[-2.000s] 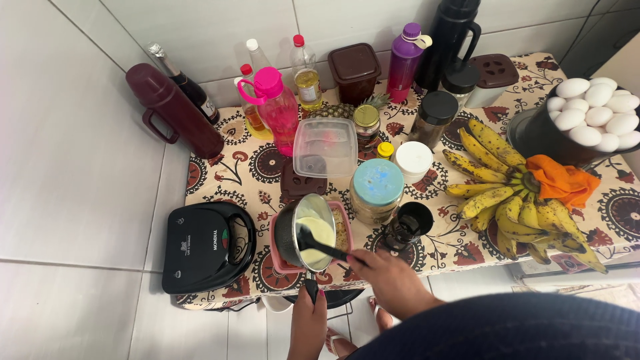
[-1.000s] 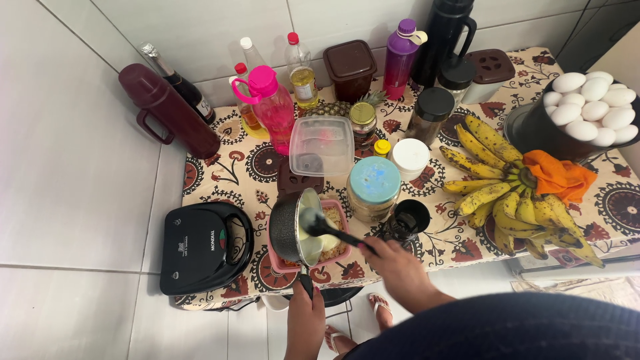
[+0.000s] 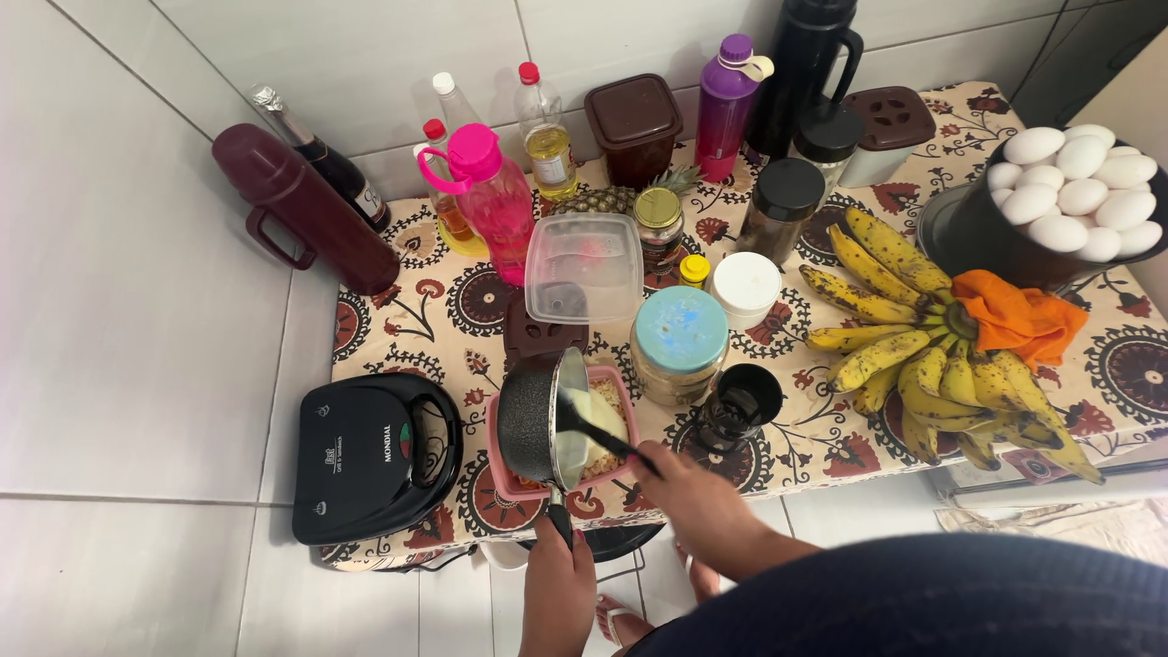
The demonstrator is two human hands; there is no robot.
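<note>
My left hand grips the black handle of a dark speckled saucepan, which is tipped steeply to the right over a pink rectangular container. In my right hand is a black kitchen utensil, its head at the pan's mouth and partly hidden. Pale creamy mixture lies over crumbly food in the container. Right of the container are a glass jar with a light-blue lid and a black cup.
A black sandwich maker sits to the left. Behind are a clear plastic container, a pink bottle and a maroon thermos. Bananas, an orange cloth and a black pot of eggs are at the right.
The saucepan has tipped farther to the right, turning its outer base into view. Pale mixture now shows over the food in the pink container. The utensil has shifted at the pan's mouth.
</note>
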